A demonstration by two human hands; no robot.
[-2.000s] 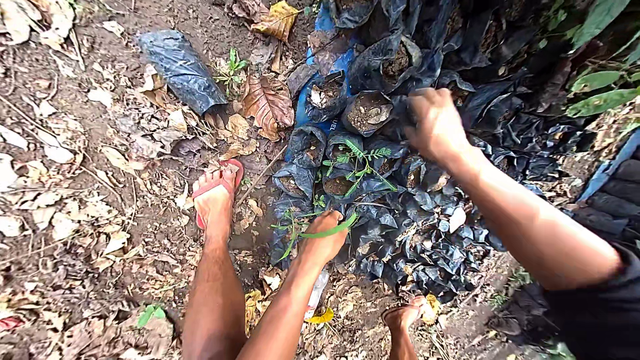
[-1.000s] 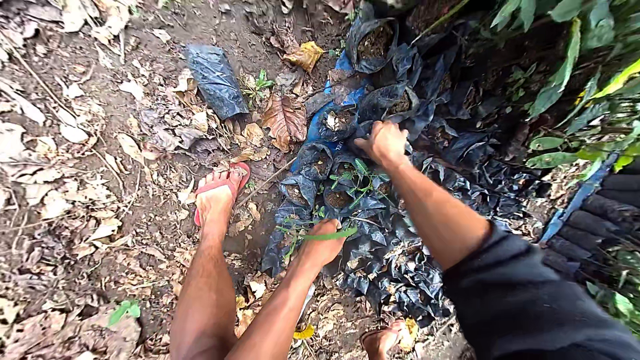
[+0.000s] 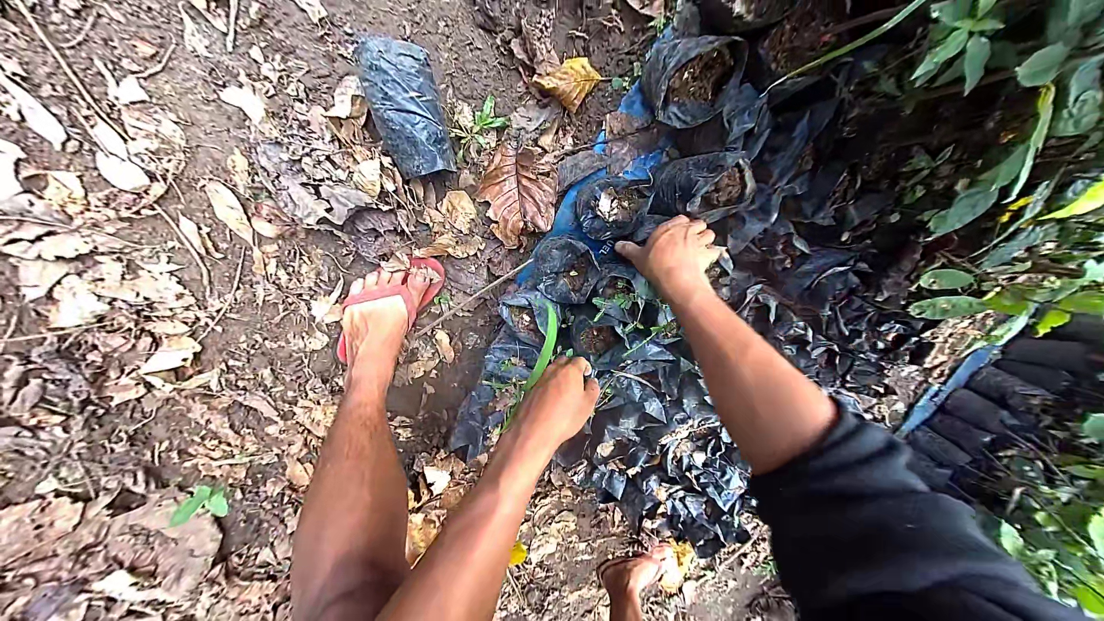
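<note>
My left hand [image 3: 562,397] is closed on a long green leaf blade [image 3: 548,345], over the lower part of a bed of black plastic nursery bags [image 3: 647,431]. My right hand [image 3: 677,252] reaches down onto the bags above and to the right, fingers bent at the rim of one; whether it grips the plastic cannot be told. Beside it stands an open bag with soil and pale bits [image 3: 612,207]. Small green seedlings [image 3: 623,302] grow between my two hands. Blue plastic sheeting [image 3: 569,211] shows among the bags.
A filled black bag [image 3: 405,108] lies on the leaf-strewn soil at upper left. My foot in a red flip-flop [image 3: 388,297] is left of the bags, my other foot [image 3: 634,571] below them. Leafy plants [image 3: 1018,198] and stacked dark bags [image 3: 1026,379] border the right side.
My left hand still has the green blade, whose free end now points upward rather than to the right. My right hand stays over the bags. The view has shifted somewhat.
</note>
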